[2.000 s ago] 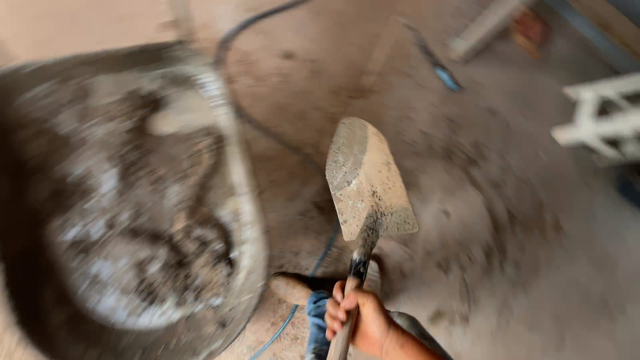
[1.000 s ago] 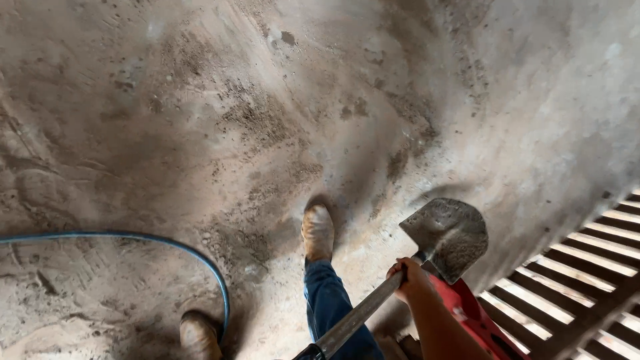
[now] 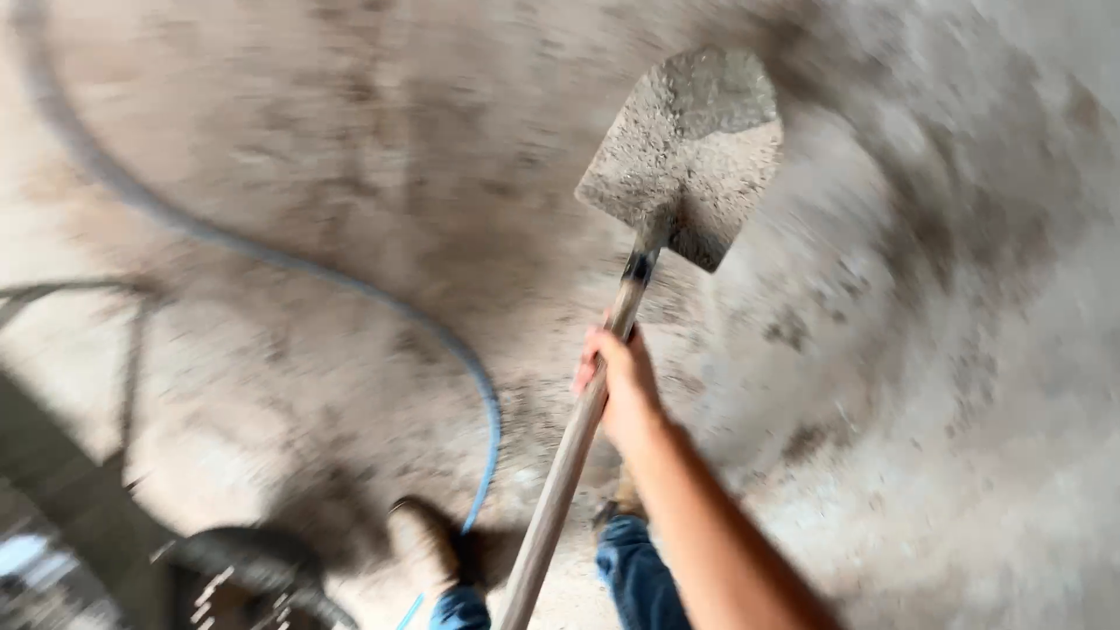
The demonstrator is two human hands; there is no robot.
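Observation:
A shovel with a wooden shaft and a mortar-crusted metal blade (image 3: 691, 149) reaches up from the bottom middle of the view. My right hand (image 3: 617, 372) is wrapped round the shaft (image 3: 560, 490) a little below the blade's socket. The blade hangs over the concrete floor; whether it touches cannot be told. The lower end of the shaft leaves the picture, and my left hand is out of sight.
A blue hose (image 3: 367, 289) curves across the floor and passes beside my left boot (image 3: 424, 538). At the lower left are part of a wheelbarrow (image 3: 79, 490), blurred, and its dark wheel (image 3: 249, 560). Marks of damp and dirt streak the floor (image 3: 919, 420).
The shovel blade, at the lower right beside a slatted frame one second ago, is now at the upper middle. The view has swung, and the wheelbarrow shows again at the lower left.

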